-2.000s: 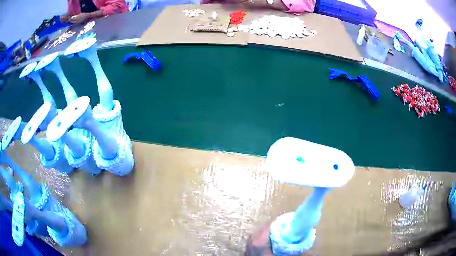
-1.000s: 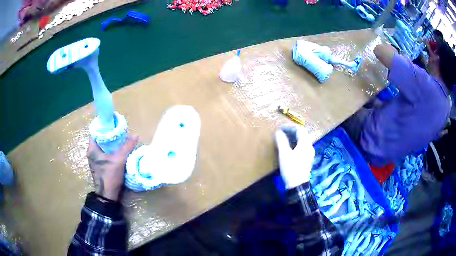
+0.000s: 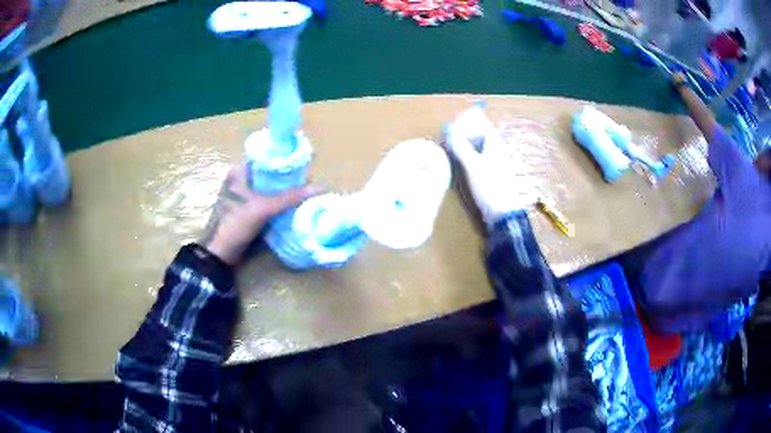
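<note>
My bare left hand grips the ruffled cuff of an upright joined leg assembly, its white sole up. A second joined leg assembly is against that hand, tilted right, with its sole facing me. My gloved right hand is around the small white glue bottle right of this sole. The bottle's blue tip shows above the fingers; its body blends with the white glove.
Another assembly lies on the cardboard at right, near a yellow knife. More assemblies stand at left. Beyond is the green belt. A person in purple is at right, beside blue totes.
The view has turned left. My right hand has moved from beside the yellow knife to the glue bottle and closed around it. My left hand still holds the upright assembly.
</note>
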